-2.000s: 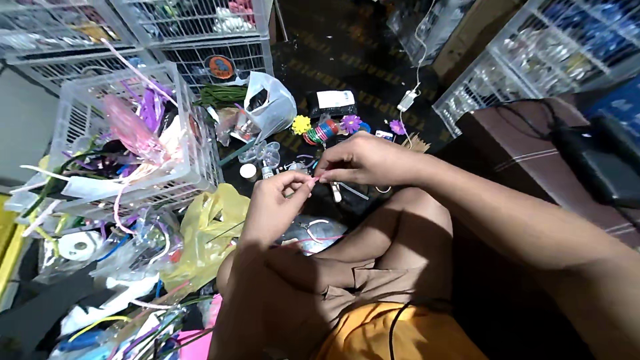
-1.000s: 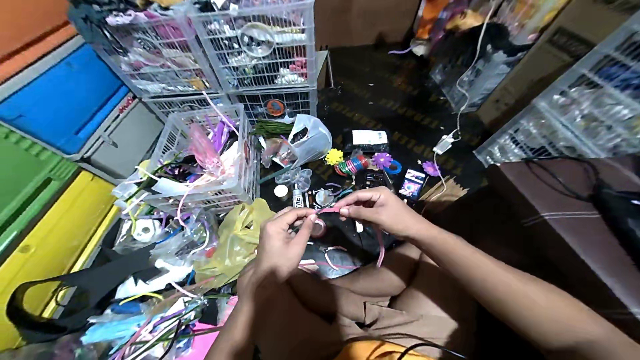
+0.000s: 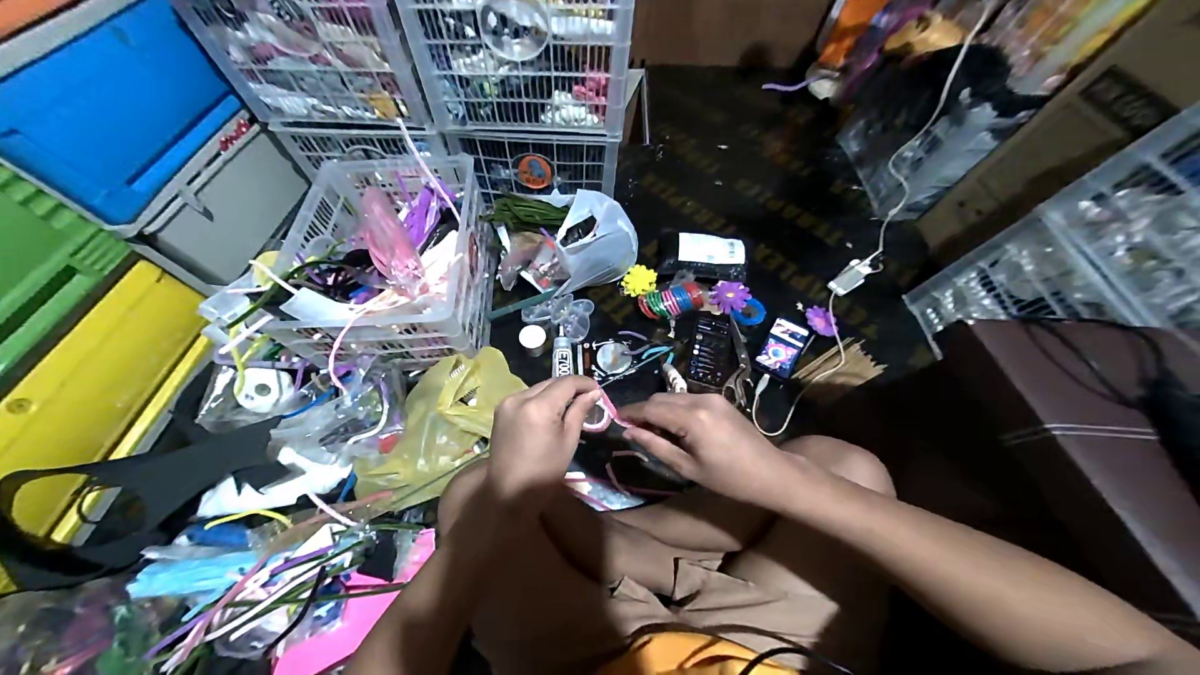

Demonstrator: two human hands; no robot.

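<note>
Between my hands is a thin pink pipe cleaner (image 3: 609, 405), bent, with a pale pink loop beside my left fingertips. My left hand (image 3: 544, 427) pinches it between thumb and fingers. The fingers of my right hand (image 3: 698, 436) grip its other part, a short gap away. Just beyond my hands lie a glue tube (image 3: 562, 356), a smartphone with a dark screen (image 3: 711, 352), scissors (image 3: 739, 370) and a second phone with a lit screen (image 3: 784, 347). More thin pink strands (image 3: 623, 469) show below my hands, partly hidden.
A clear plastic basket (image 3: 469, 253) of pipe cleaners stands left, near a yellow plastic bag (image 3: 441, 422). Rolls of colored wire (image 3: 670, 300), purple flowers (image 3: 729, 296) and a black package (image 3: 703, 255) lie ahead. A white cable (image 3: 900, 187) crosses the right floor. Mixed craft materials (image 3: 272, 581) lie lower left.
The pink strand, stretched between my hands a second ago, is now bent with a small loop near my left fingers. Both hands still hold it. The view has shifted.
</note>
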